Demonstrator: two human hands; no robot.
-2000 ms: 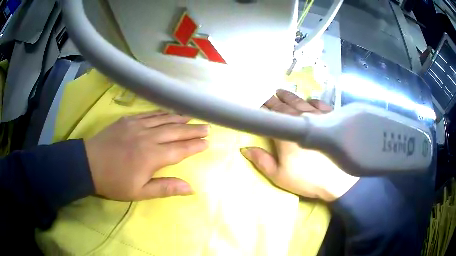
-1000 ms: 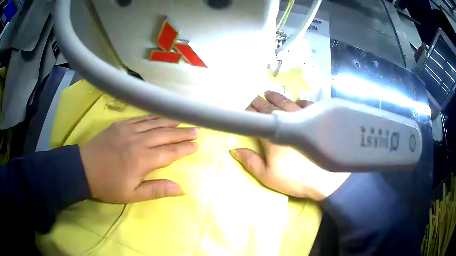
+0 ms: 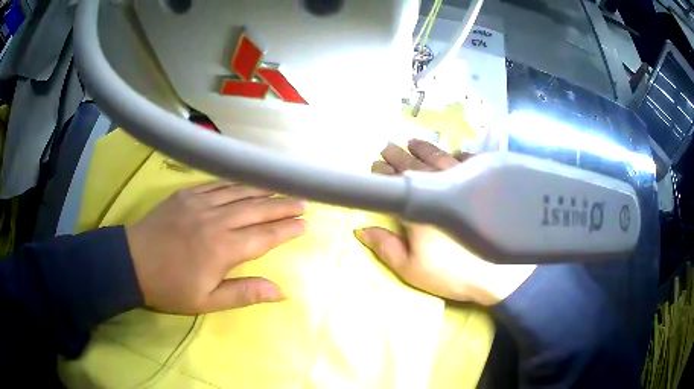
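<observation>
A large soft yellow bag panel (image 3: 266, 342) lies in front of me, under the white sewing head (image 3: 335, 68), with a seam line at its lower left. My left hand (image 3: 217, 247) lies flat on the panel, palm down, fingers pointing right and thumb apart. My right hand (image 3: 434, 251) lies on the panel's right part, fingers pointing up and left, thumb apart. The LED lamp (image 3: 525, 209) and its neck cover part of my right hand. Neither hand grips anything. Glare hides the area under the sewing head.
Needle parts (image 3: 418, 99) show right of the head. A shiny metal table (image 3: 578, 137) and a tilted grey control panel (image 3: 670, 102) stand at right. A strap bundle (image 3: 673, 334) is at lower right. Grey sheets (image 3: 27, 137) hang at upper left.
The head and lamp sit further left in the picture than two seconds ago, as the view has shifted. Both hands stay flat on the panel, with the panel's upper left edge slightly lower.
</observation>
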